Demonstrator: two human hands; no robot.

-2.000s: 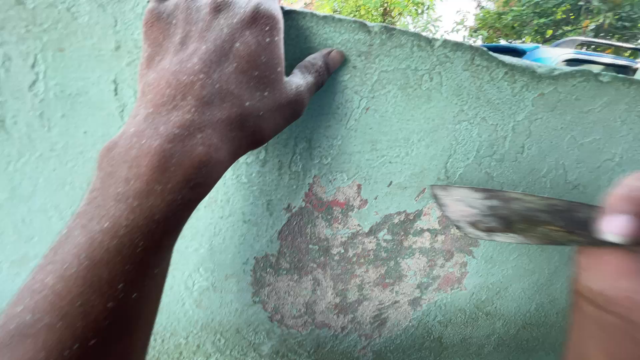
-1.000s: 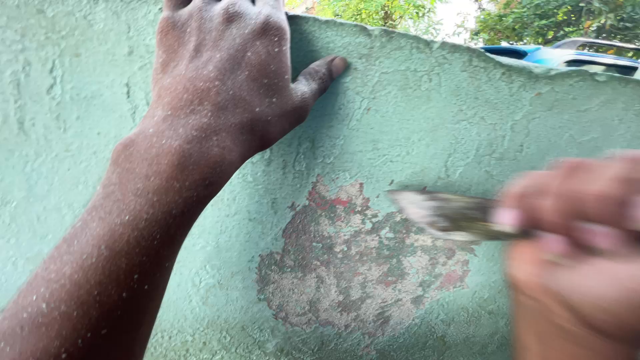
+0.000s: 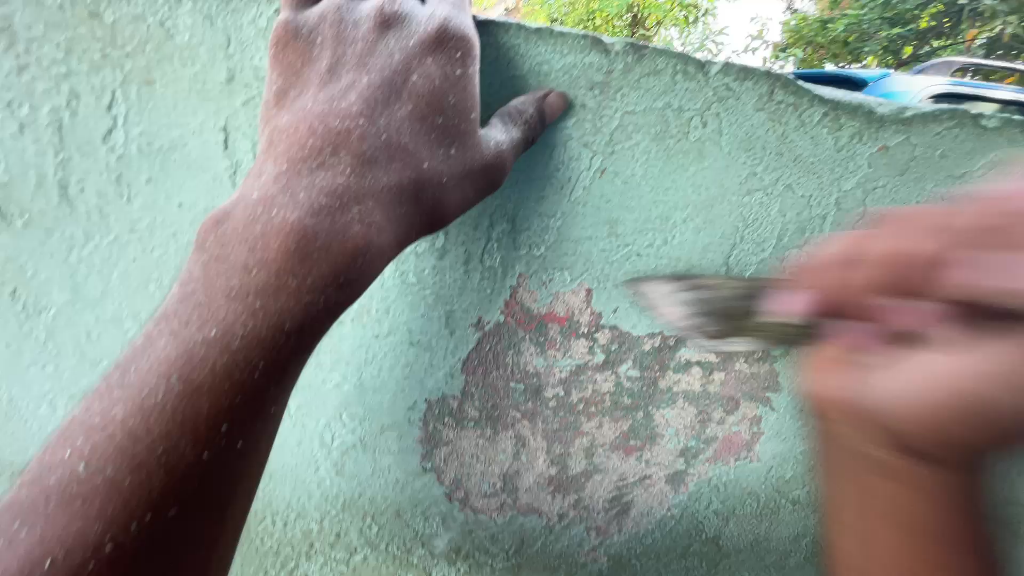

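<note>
My left hand [image 3: 376, 104] rests against the upper part of a green painted wall [image 3: 664, 176], its thumb spread to the right and its fingertips out of frame at the top edge. My right hand [image 3: 904, 320], blurred, is closed around a flat metal scraper blade [image 3: 704, 310] that points left. The blade's tip is over or beside the upper right of a bare patch [image 3: 592, 416], where the green paint is off and grey, whitish and reddish layers show. Whether the blade touches the wall cannot be told. Pale specks dot my left hand and forearm.
The wall's uneven top edge [image 3: 720, 68] slopes down to the right. Beyond it are leafy trees [image 3: 880, 32] and part of a blue and white vehicle [image 3: 904, 84]. Rough, cracked paint covers the wall around the patch.
My right hand has come further into view from the right since two seconds ago, and the blade has moved left. My left hand stays at the wall's top.
</note>
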